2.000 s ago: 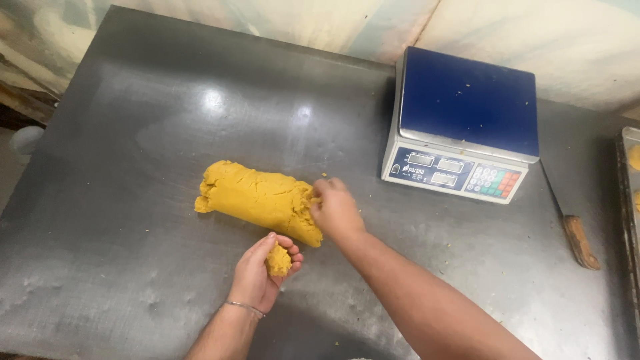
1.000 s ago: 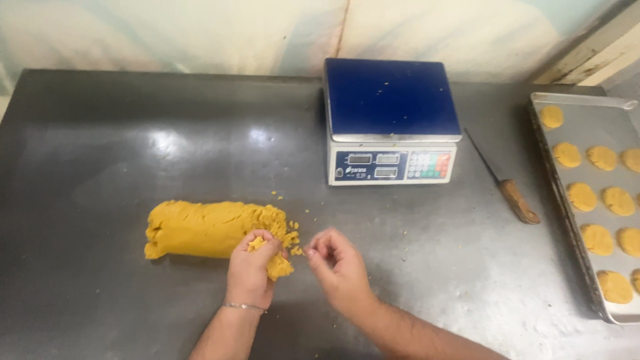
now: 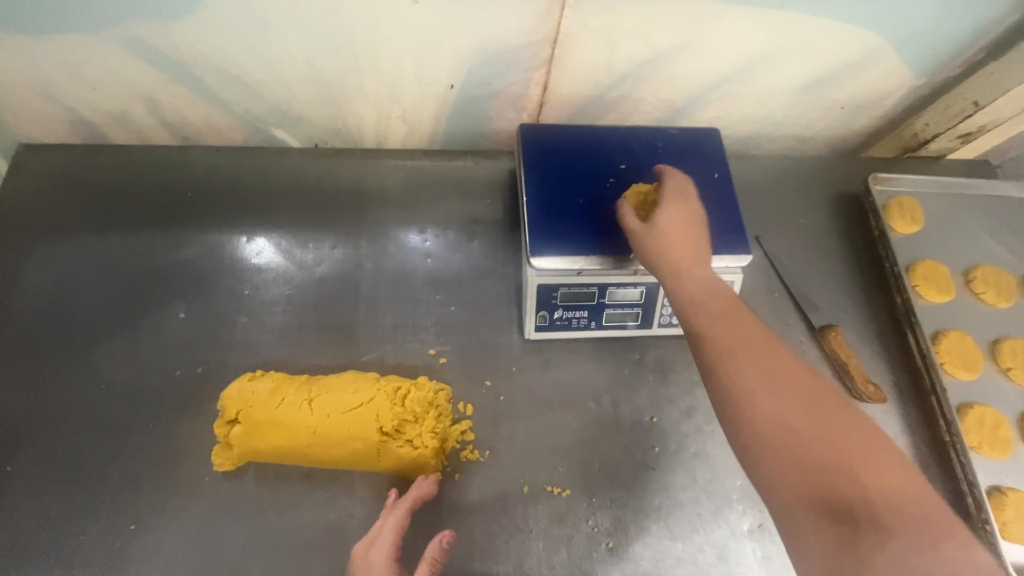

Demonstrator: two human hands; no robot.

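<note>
A thick log of yellow dough [image 3: 328, 420] lies on the metal table, its right end torn and crumbly. My left hand [image 3: 400, 532] is just below that end, fingers apart and holding nothing; a fingertip is at or very near the dough's lower edge. Over the blue platform of a digital scale [image 3: 568, 192], my right hand [image 3: 672, 220] has its thumb and fingers around a small lump of yellow dough [image 3: 641, 200]. Whether the lump rests on the platform is hard to tell.
A knife with a wooden handle [image 3: 850, 364] lies right of the scale. Beyond it, a metal baking tray [image 3: 920, 376] holds several flattened dough rounds [image 3: 958, 354]. Dough crumbs [image 3: 558, 490] are scattered over the table. A painted wall [image 3: 360, 72] stands behind.
My right hand has moved from beside the log up to the scale and now has a dough lump. The left hand, which held dough earlier, is now without any.
</note>
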